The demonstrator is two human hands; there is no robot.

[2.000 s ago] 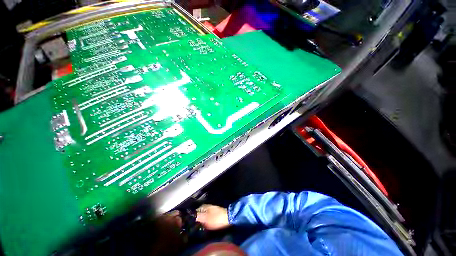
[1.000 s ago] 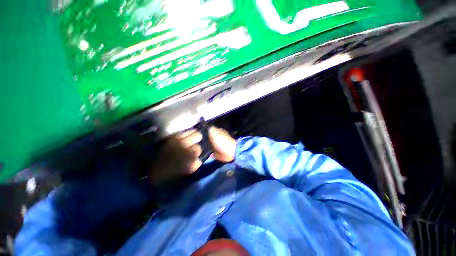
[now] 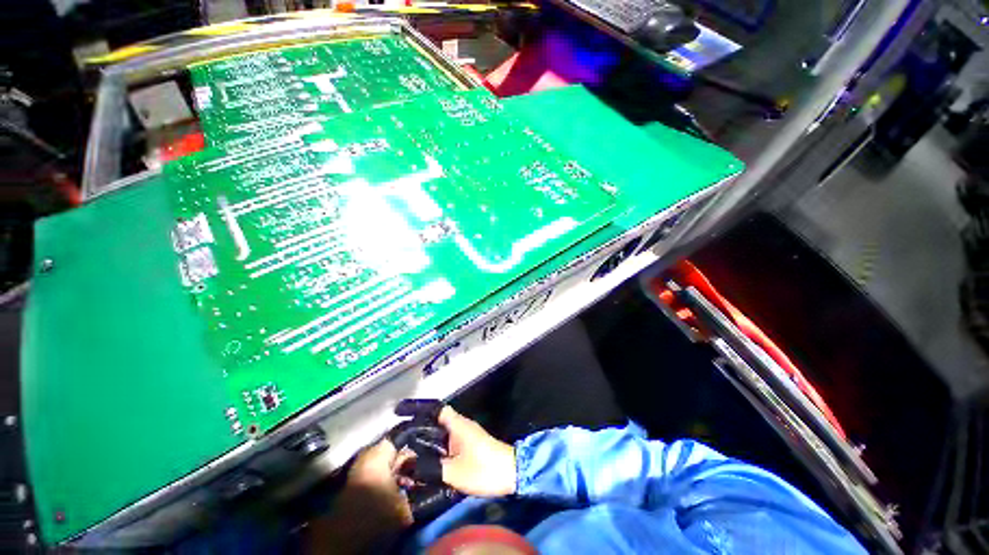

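A black palm-sized item (image 3: pixel 425 455) is held between my two hands, just below the front edge of the unit. What it is I cannot tell. My right hand (image 3: pixel 477 457) grips it from the right. My left hand (image 3: pixel 374 488) is on its left side, darker and partly in shadow. A large green circuit board (image 3: pixel 325 217) with white traces and strong glare lies on the green top plate (image 3: pixel 119 325) of the unit. The unit's pale front panel (image 3: pixel 488 338) with dark lettering is just above my hands.
A red-edged bin (image 3: pixel 748 325) with long thin items (image 3: pixel 797 407) stands at the right. Round dark knobs (image 3: pixel 307 442) stick out at the panel's left end. A pale frame (image 3: pixel 103 141) with hazard tape is behind the board. A keyboard and mouse (image 3: pixel 664 27) are at the top.
The view has tilted back up, showing the whole board again. Both hands and the black item now show more clearly; they stay together below the front edge.
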